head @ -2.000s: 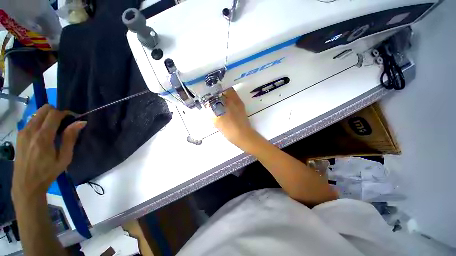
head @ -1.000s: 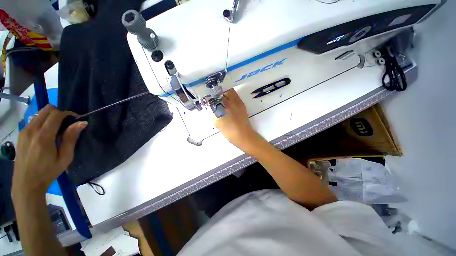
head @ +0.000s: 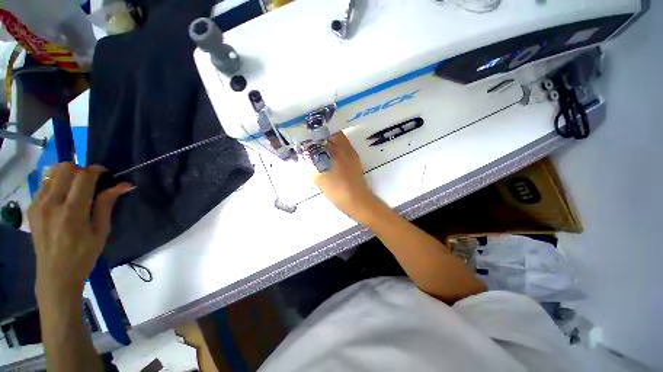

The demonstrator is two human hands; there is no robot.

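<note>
The white JACK sewing machine head (head: 392, 76) lies across the upper middle, with small metal tension parts (head: 318, 120) near its left end. My left hand (head: 76, 218) is at the left over the dark garment (head: 160, 123). Its thumb and fingers close on a small dark piece (head: 107, 179). A thin pale straight line (head: 171, 152) runs from it to the head's left end; I cannot tell if it is thread or a metal shaft. My right hand (head: 340, 171) reaches under the head beside a grey metal knob (head: 320, 160); its fingertips are partly hidden.
Black snips (head: 396, 131) lie on the machine bed. Black-handled scissors (head: 571, 118) are at its right end by the wall. The table has a scale strip (head: 291, 265) along its front edge. A cardboard box (head: 534, 196) and white scraps (head: 523, 265) are below. A blue bar (head: 109, 305) is beside my left forearm.
The whole view has shifted slightly, moving the machine and my left hand a little right and down. The thread line from the upper guide to the tension parts no longer shows. Both holds look the same.
</note>
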